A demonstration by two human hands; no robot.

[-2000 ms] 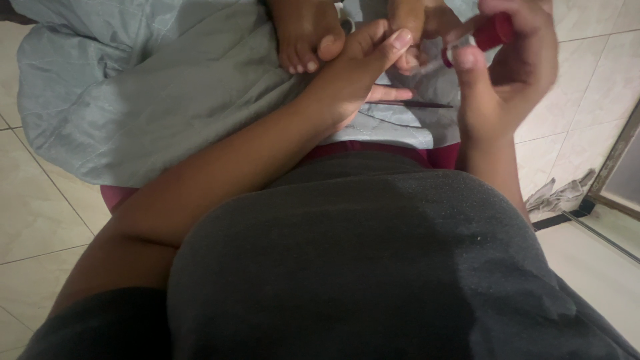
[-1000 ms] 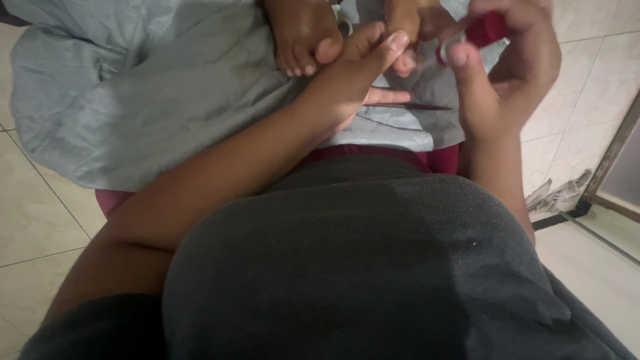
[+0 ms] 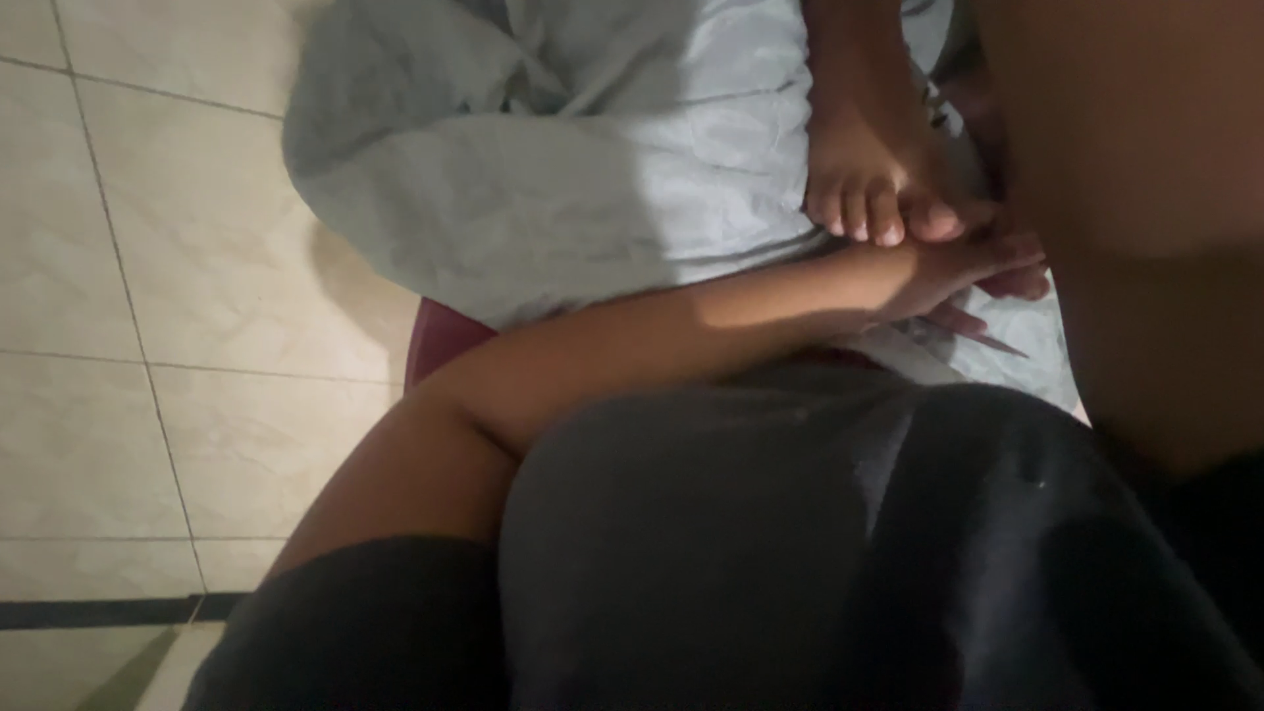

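My left hand (image 3: pixel 943 281) lies at the toes of a person's bare foot (image 3: pixel 874 188) and is partly in shadow. A thin pointed tool (image 3: pixel 999 345) sticks out beside its little finger, its other end hidden by the hand. The fingertips meet what looks like a toe of a second foot, dim and partly covered. My right forearm crosses the upper right, large and blurred; the right hand is outside the picture. No red-capped bottle can be seen.
A wrinkled grey-green cloth (image 3: pixel 553 197) lies under the foot. Pale floor tiles (image 3: pixel 247 227) are at the left, with a dark strip (image 3: pixel 94 612) at the lower left. A dark red edge (image 3: pixel 444 341) shows beside my left arm.
My right hand, earlier holding a red-capped item near the feet, has left the picture; its forearm now fills the upper right. The view has swung left.
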